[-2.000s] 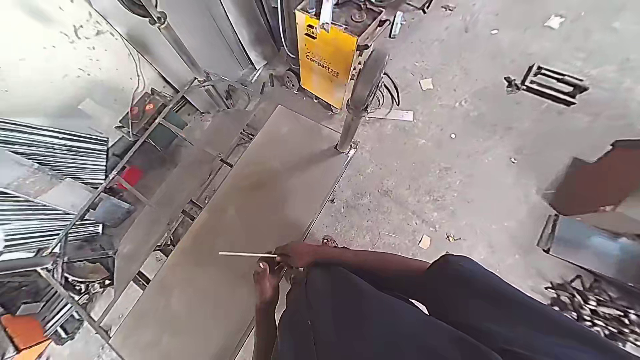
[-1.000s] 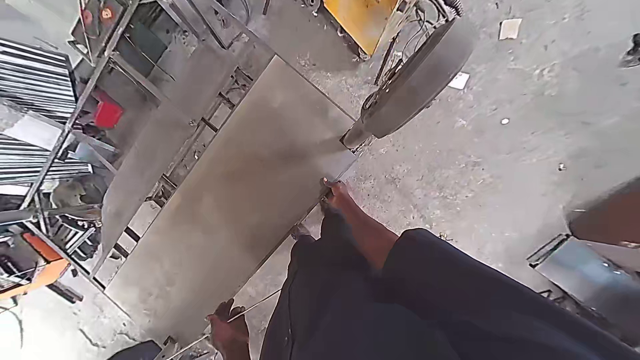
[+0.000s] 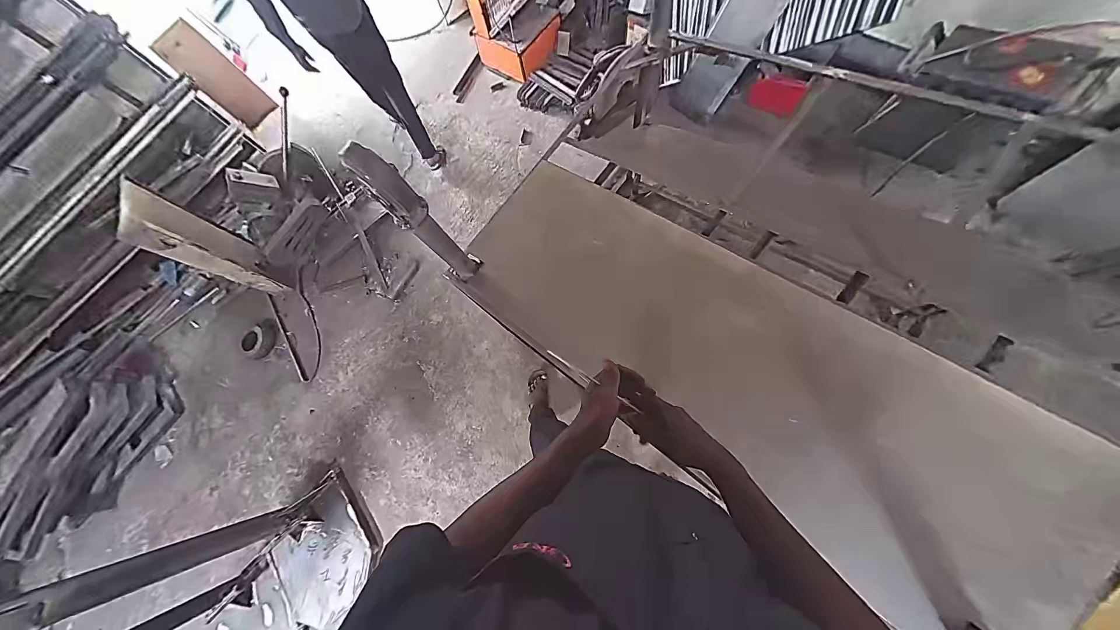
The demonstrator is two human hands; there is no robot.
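A large flat metal sheet (image 3: 700,332) lies on a low frame. Along its near edge, my left hand (image 3: 600,404) and my right hand (image 3: 658,418) are close together, with the fingers of both around a thin light rod or strip (image 3: 569,369). The rod shows to the left of my left hand and again between the hands; which fingers grip it is partly hidden. Beyond them, a dark metal post (image 3: 444,248) with a broad rounded upper part rises by the sheet's far left corner.
Metal bars and scrap (image 3: 96,437) are piled at left. A framed panel (image 3: 324,560) lies at lower left. Another person (image 3: 367,61) stands beyond the post. An orange metal cabinet (image 3: 521,48) stands at the top, and a rail frame (image 3: 840,74) runs at upper right.
The view has turned far round. One second ago my hands were apart, one at the sheet's edge and one with the thin rod; now they are together at the edge.
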